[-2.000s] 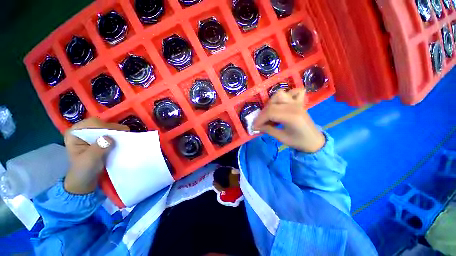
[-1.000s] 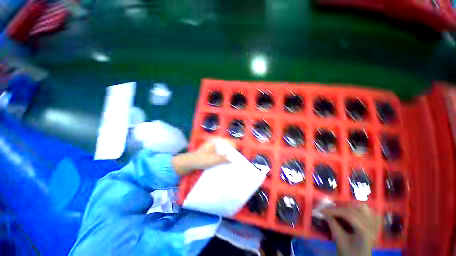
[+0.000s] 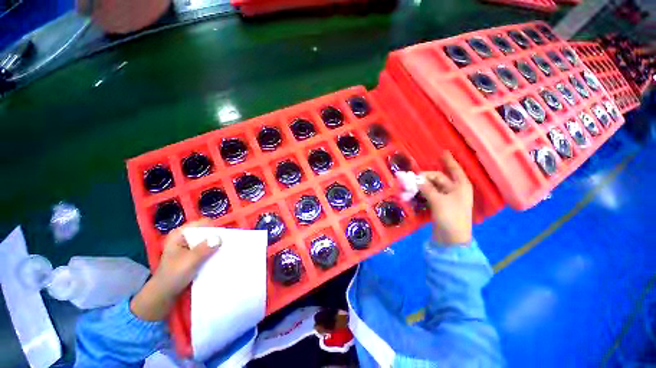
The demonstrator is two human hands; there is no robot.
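The red foam tray (image 3: 237, 175) lies in front of me, with rows of dark round watch heads (image 3: 307, 209) in its pockets. My left hand (image 3: 175, 270) holds a white sheet (image 3: 229, 291) by its upper left corner, over the tray's near left part, hiding the pockets beneath. My right hand (image 3: 447, 198) holds a small white wad (image 3: 408, 185) between the fingertips, above the watch heads at the tray's right end. The fingers partly hide the watch head at the near right corner. Whether the wad touches a watch head is unclear.
Stacked red trays (image 3: 424, 129) stand at the right, topped by a tilted filled tray (image 3: 496, 108). A white bottle (image 3: 101, 282), a white paper strip (image 3: 25, 298) and a crumpled clear scrap (image 3: 65, 221) lie at left on the green surface (image 3: 86, 144). Blue floor shows at right.
The view has swung since the earlier frames. My right hand with the wad is now over the tray's right end, farther right along the watch heads. My left hand still holds the sheet.
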